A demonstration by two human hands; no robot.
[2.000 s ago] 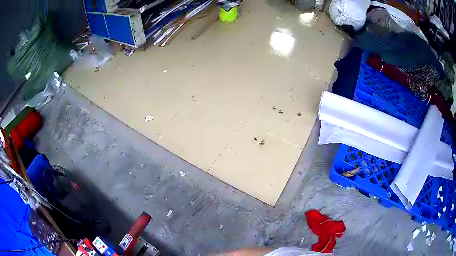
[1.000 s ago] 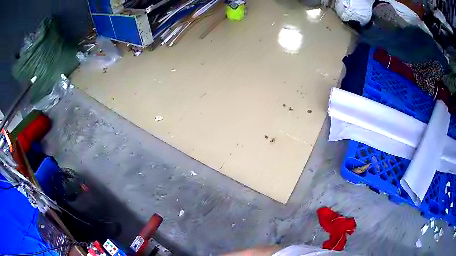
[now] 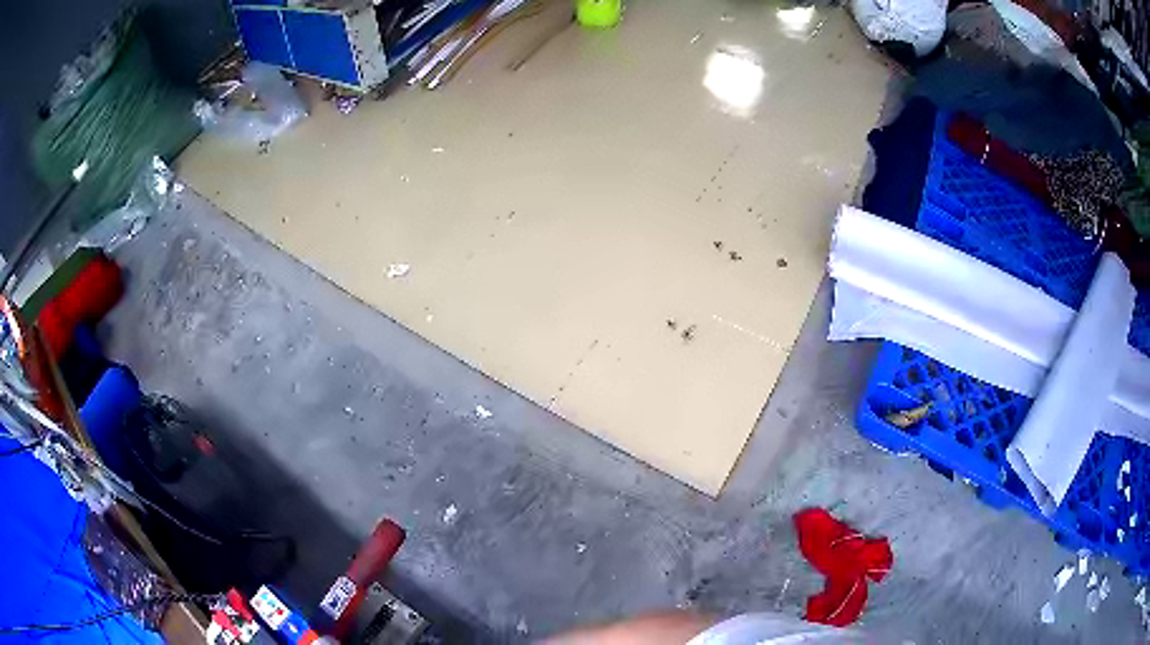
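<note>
Neither of my hands can be made out. A blurred strip of bare skin and a white sleeve-like cloth [image 3: 772, 629] are cut off by the bottom edge, with no fingers visible. Bright blue fabric [image 3: 44, 554] lies on the table at the lower left, reaching the picture's edge. The end cutter shows at the bottom left, with its dark red handle [image 3: 368, 573] slanting up and red, white and blue parts beside it. Its lower part is cut off. No hand is seen on the fabric or cutter.
A beige board [image 3: 530, 239] covers grey floor with scraps. A red cloth [image 3: 842, 567] lies on the floor. At right, white rolls or sheets [image 3: 952, 290] lie on blue pallets [image 3: 902, 391]. Green bundled material [image 3: 114, 132] stands at left; a blue-sided box [image 3: 309, 44] stands at the back.
The view has shifted slightly, so the floor things and cutter sit further right than two seconds ago and a little higher than one second ago. Nothing is seen being handled.
</note>
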